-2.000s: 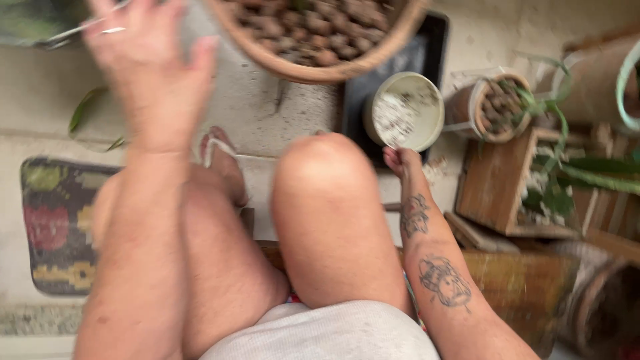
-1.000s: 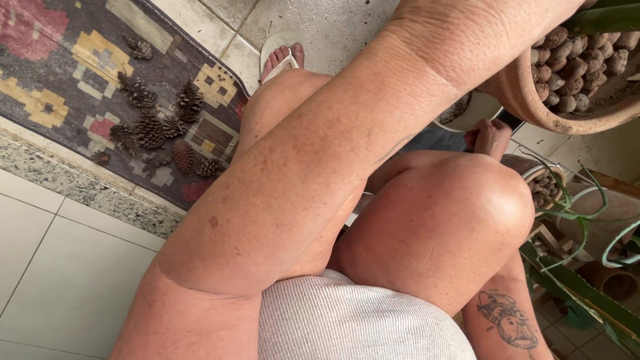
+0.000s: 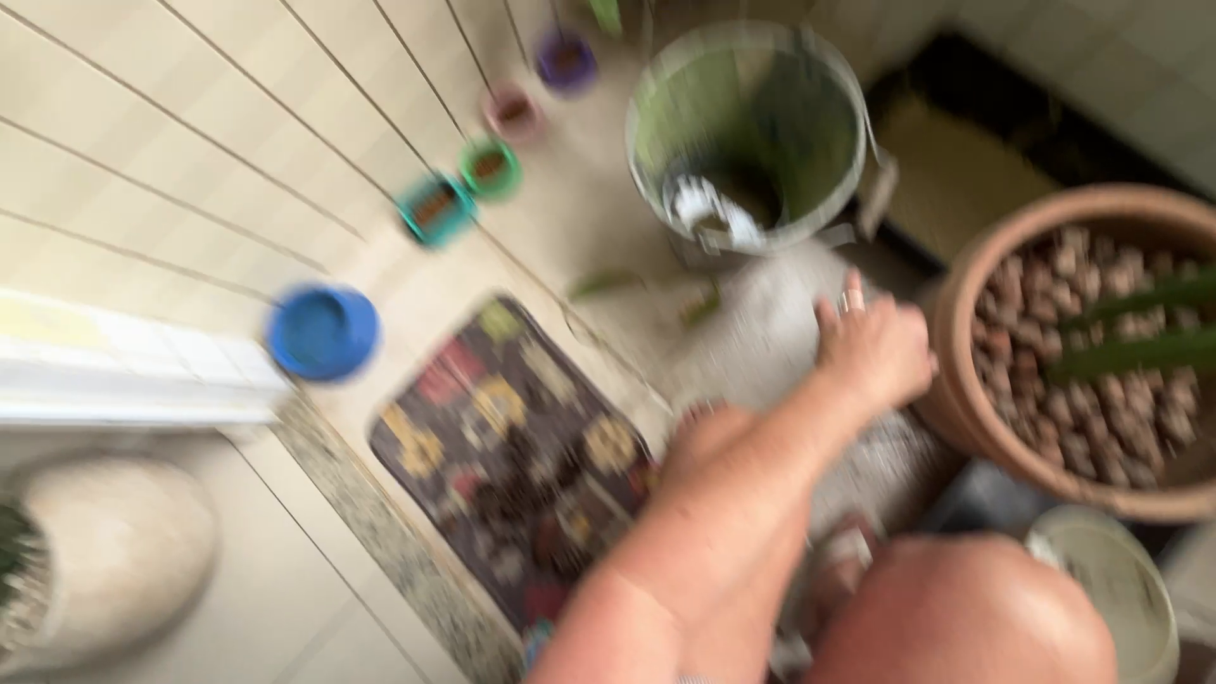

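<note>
My left hand (image 3: 874, 350), with a ring on one finger, reaches out over the floor beside a large terracotta pot (image 3: 959, 380) of brown pebble-like pieces and long green leaves. One finger points outward and the others look curled; blur hides whether it touches the pot's rim, and nothing shows held in it. Beyond the fingers stands a green-lined bucket (image 3: 788, 123) with a wire handle, with something white and shiny inside. A pale round container (image 3: 1107, 579) sits at the lower right, past my knee. My right hand is out of view.
A patterned mat (image 3: 503, 399) with pine cones lies on the tiles. Small pots, teal (image 3: 437, 209), green (image 3: 490, 166), pink (image 3: 514, 112) and purple (image 3: 567, 62), line the wall. A blue bowl (image 3: 323, 332) stands by the sill, a pale planter (image 3: 123, 551) at lower left.
The view has swung a lot, bringing the bucket and small pots into sight. My right hand, at the pale container before, has left the view. My left hand has come into sight beside the terracotta pot.
</note>
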